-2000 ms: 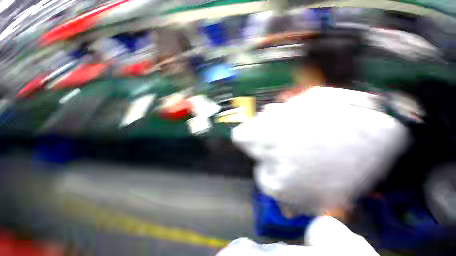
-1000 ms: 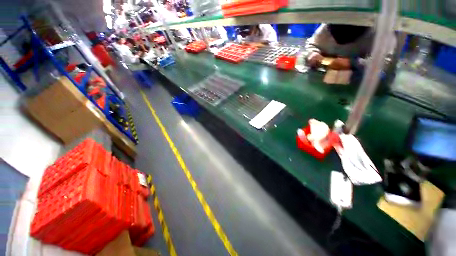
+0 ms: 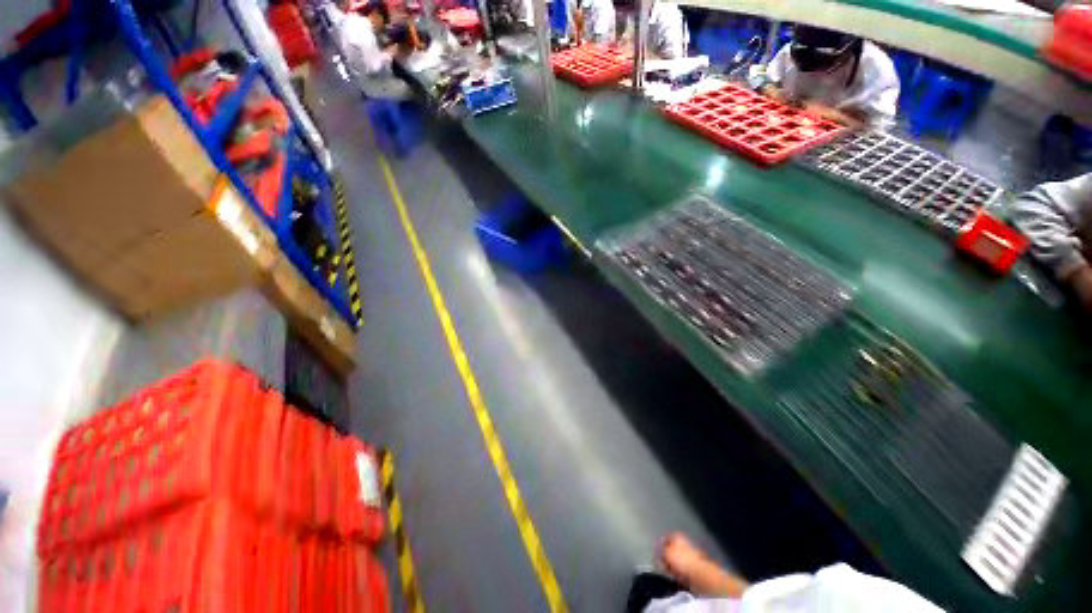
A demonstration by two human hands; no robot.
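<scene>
My right hand (image 3: 692,563) is small at the bottom edge, below the bench, with a white sleeve behind it. A dark shape lies just beside it; whether the hand holds anything cannot be told. My left hand is out of the picture. A clear blister tray (image 3: 730,281) filled with small dark parts lies on the green bench (image 3: 599,180). A second clear tray (image 3: 892,413) lies nearer, with a few small parts in it and a white label strip (image 3: 1015,519) on its near right end.
Red trays (image 3: 204,479) are stacked at lower left below a carton (image 3: 144,216) and blue rack. The grey aisle has a yellow line (image 3: 461,371). A blue stool (image 3: 521,234) stands under the bench. Across it sit people, a red tray (image 3: 752,120), a white-gridded tray (image 3: 904,177) and a small red bin (image 3: 992,242).
The view has swung from a white-clad person to the aisle and then closer to the clear trays. The monitor and yellow sheet have left the view. My right hand has come in at the bottom.
</scene>
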